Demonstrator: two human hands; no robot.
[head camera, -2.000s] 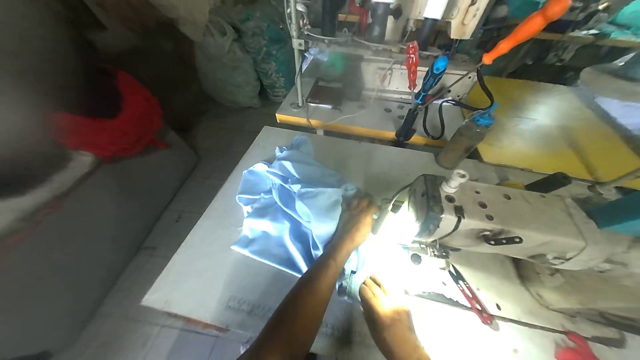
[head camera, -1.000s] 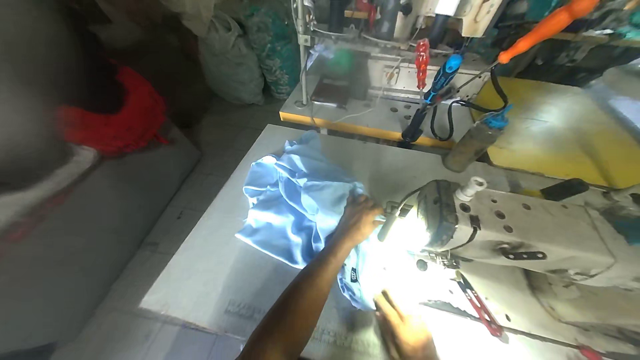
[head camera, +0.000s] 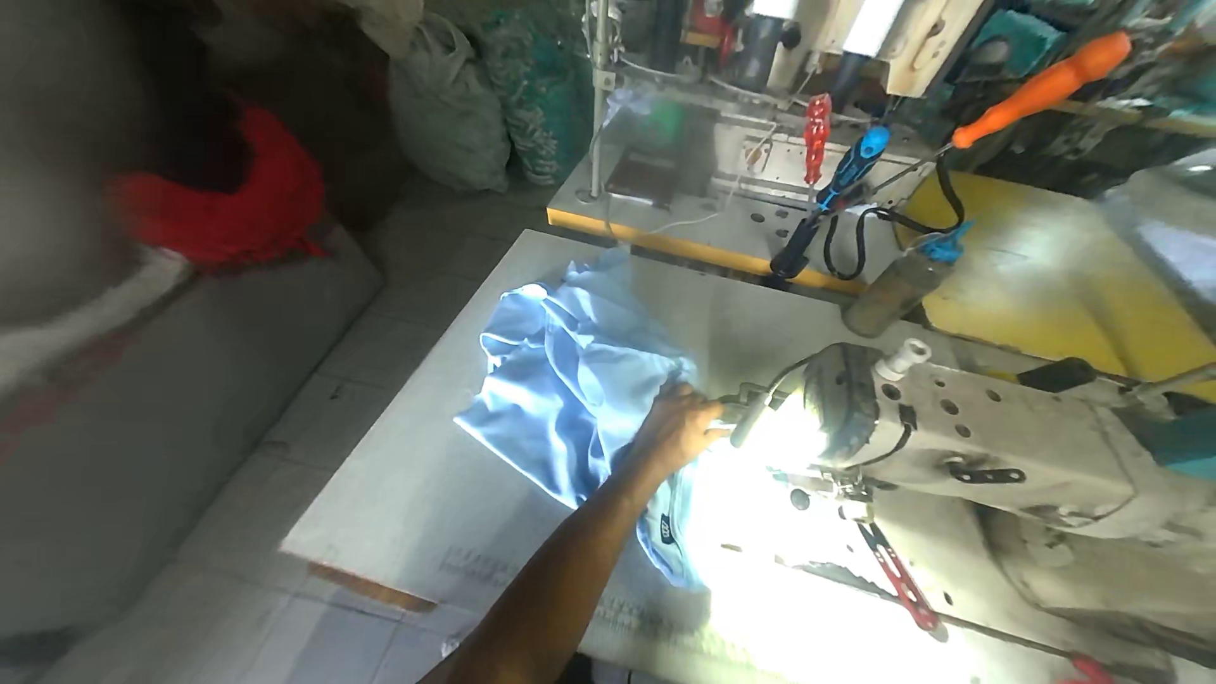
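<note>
Light blue satiny fabric lies bunched on the sewing table, its right edge near the sewing machine. My left hand rests on that edge beside the machine's brightly lit head, fingers closed on the cloth. A small dark label shows on a fabric band below the hand. Glare from the lamp washes out the needle area and part of the cloth. My right hand cannot be seen. Red-handled thread snips lie on the machine bed.
Behind the table stands another machine on a yellow-edged table. Red, blue and orange screwdrivers and a bottle with a blue cap are at the back right. Full sacks stand on the floor; red cloth lies at left.
My right hand, near the lower edge of the cloth before, has gone out of sight. My left hand stays on the cloth beside the machine.
</note>
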